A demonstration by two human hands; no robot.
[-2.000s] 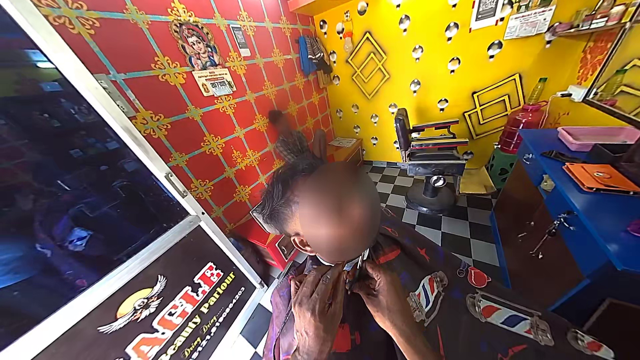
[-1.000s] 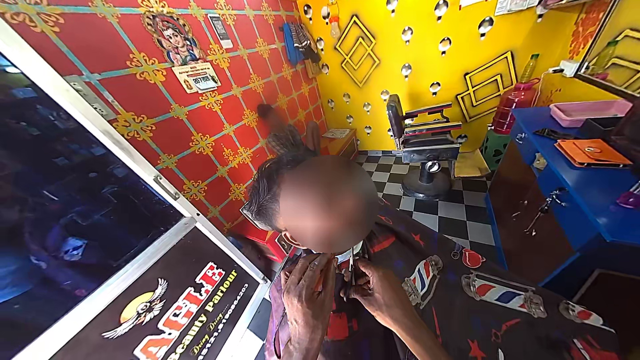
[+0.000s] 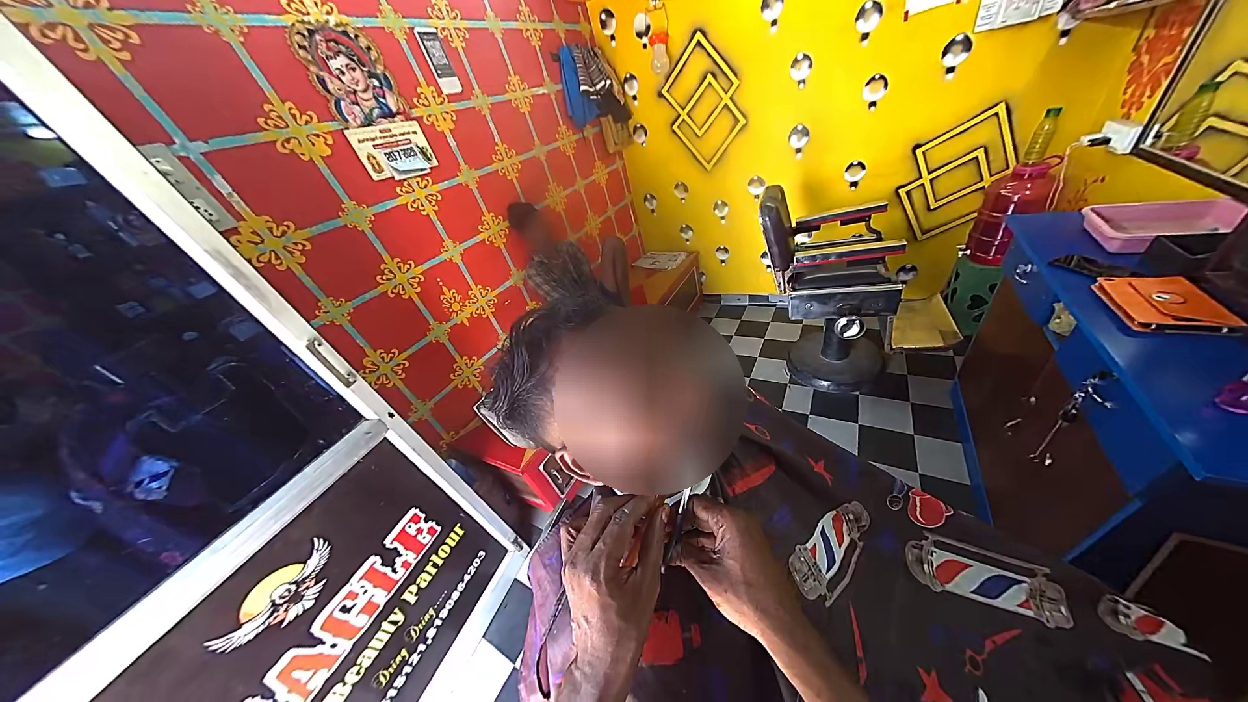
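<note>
A person with short dark hair (image 3: 526,375) sits in front of me, covered by a dark barber's cape (image 3: 877,585) printed with barber poles. Just below the chin, my left hand (image 3: 614,556) is closed around a small orange-red object (image 3: 639,546), perhaps a comb; its shape is mostly hidden by the fingers. Close beside it on the right, my right hand (image 3: 726,561) grips a pair of scissors (image 3: 681,517), their blades pointing up toward the chin. The two hands nearly touch each other at the neck.
A glass door with a white frame (image 3: 390,429) stands at the left. Behind the seated person are another person (image 3: 561,268) and a black barber's chair (image 3: 838,283). On the right, a blue counter (image 3: 1121,361) holds a pink tray (image 3: 1160,224) and an orange case (image 3: 1170,302); keys (image 3: 1072,409) hang from its front.
Both hands have stayed together under the chin, with only small shifts of the fingers and the scissors.
</note>
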